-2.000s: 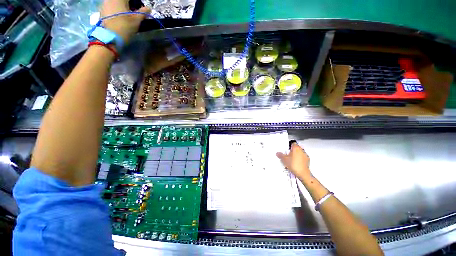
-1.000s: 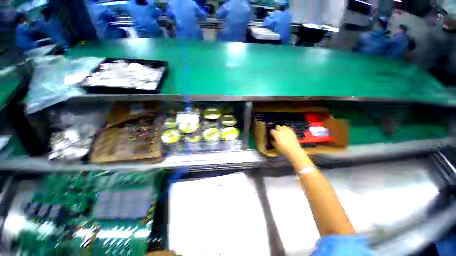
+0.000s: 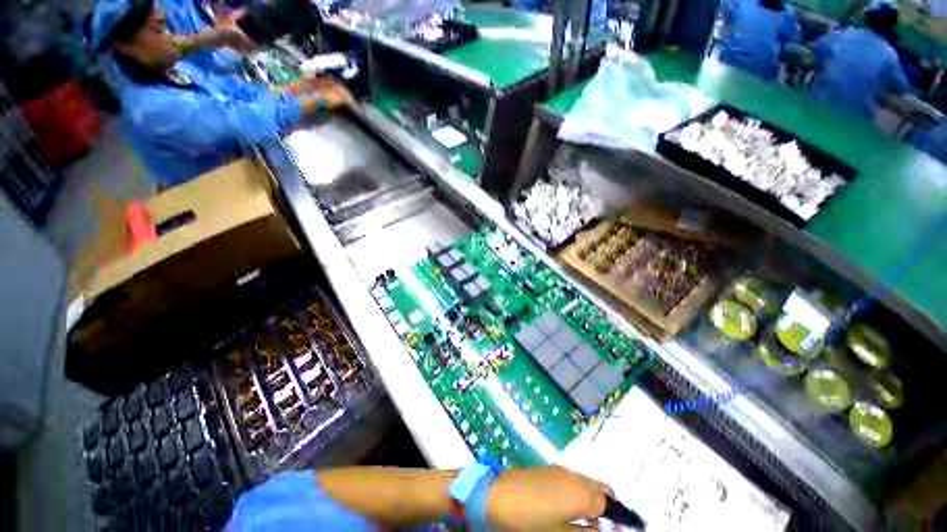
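Note:
My left hand (image 3: 550, 497), with the light-blue wrist strap, is at the bottom edge of the picture, over the near edge of the white drawing sheet (image 3: 691, 478). Black shows at its fingertips; whether this is a finger cover or a held part cannot be told. My right hand is out of the picture. The large green circuit board (image 3: 524, 400) lies on the line beside the sheet, with grey square blocks and small coloured parts on it.
Left: a brown carton (image 3: 187, 223), a tray of wired coils (image 3: 286, 379) and a tray of black components (image 3: 151, 442). Shelf: loose white-silver parts (image 3: 561, 211), copper-brown parts (image 3: 649, 272), yellow-green coils (image 3: 828, 389). Bench: a black tray of white parts (image 3: 758, 166). A person works up the line (image 3: 197, 120).
The view has swung left from the shelf carton towards the trays and the other worker. My right hand, earlier in the shelf carton, has left the picture. My left hand is now by the sheet.

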